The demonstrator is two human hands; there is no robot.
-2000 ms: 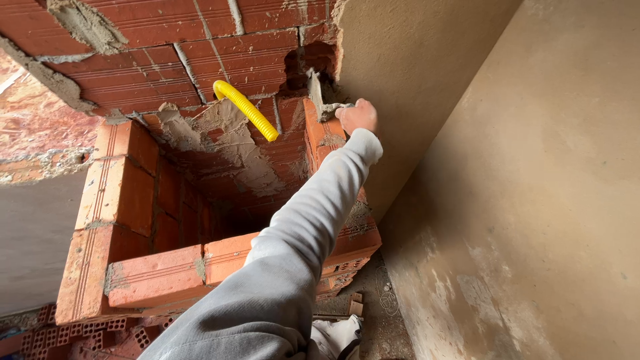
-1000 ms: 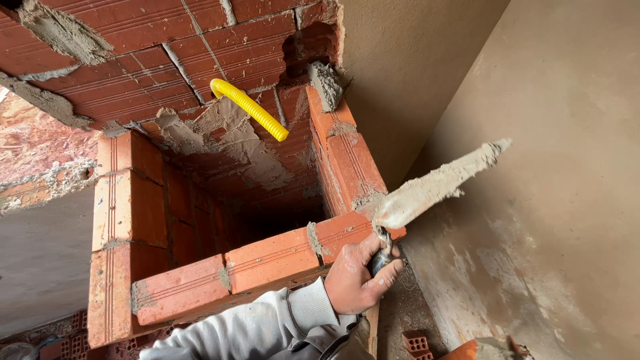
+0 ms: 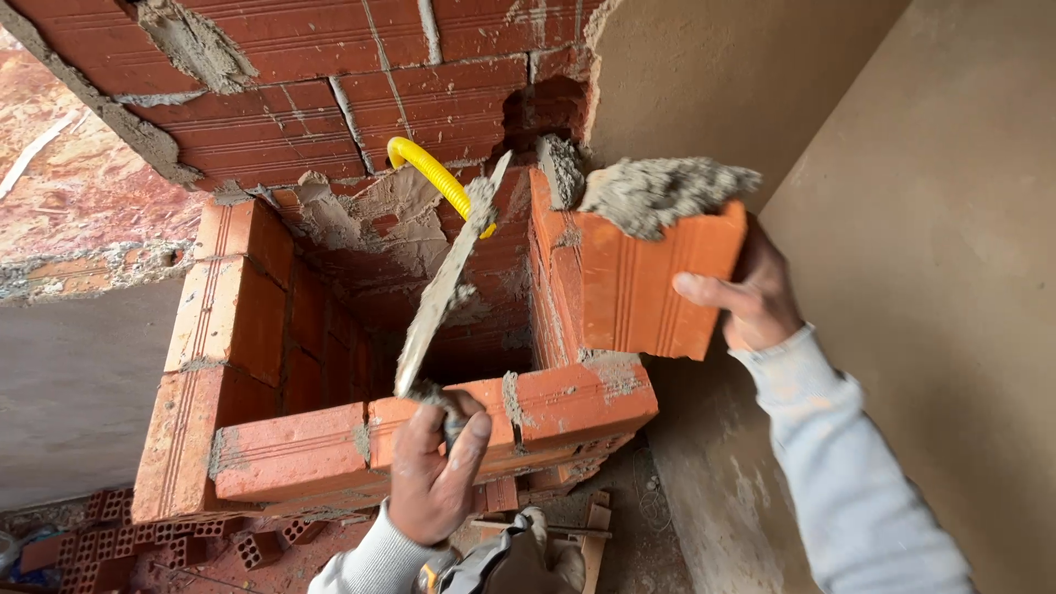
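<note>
My left hand (image 3: 437,474) grips the handle of a mortar-smeared trowel (image 3: 441,297), its blade pointing up across the opening of the brick shaft. My right hand (image 3: 755,289) holds a hollow clay brick (image 3: 656,289) by its right side, thumb on the ribbed face. Wet mortar (image 3: 668,190) is heaped along the brick's top end. The brick is over the right wall (image 3: 553,272) of the shaft; whether it touches is unclear. Another lump of mortar (image 3: 561,169) sits at that wall's far end, by the back wall. The front course (image 3: 577,400) of bricks runs below both hands.
A yellow corrugated conduit (image 3: 433,173) sticks out of the back brick wall (image 3: 289,124). The shaft's left wall (image 3: 206,330) stands opposite. A plastered wall (image 3: 924,289) rises close on the right. Loose hollow bricks (image 3: 107,540) lie on the floor at lower left.
A clay brick topped with mortar has come into view in my right hand. The trowel, pointing right over the front right corner one second ago, now points up across the shaft opening.
</note>
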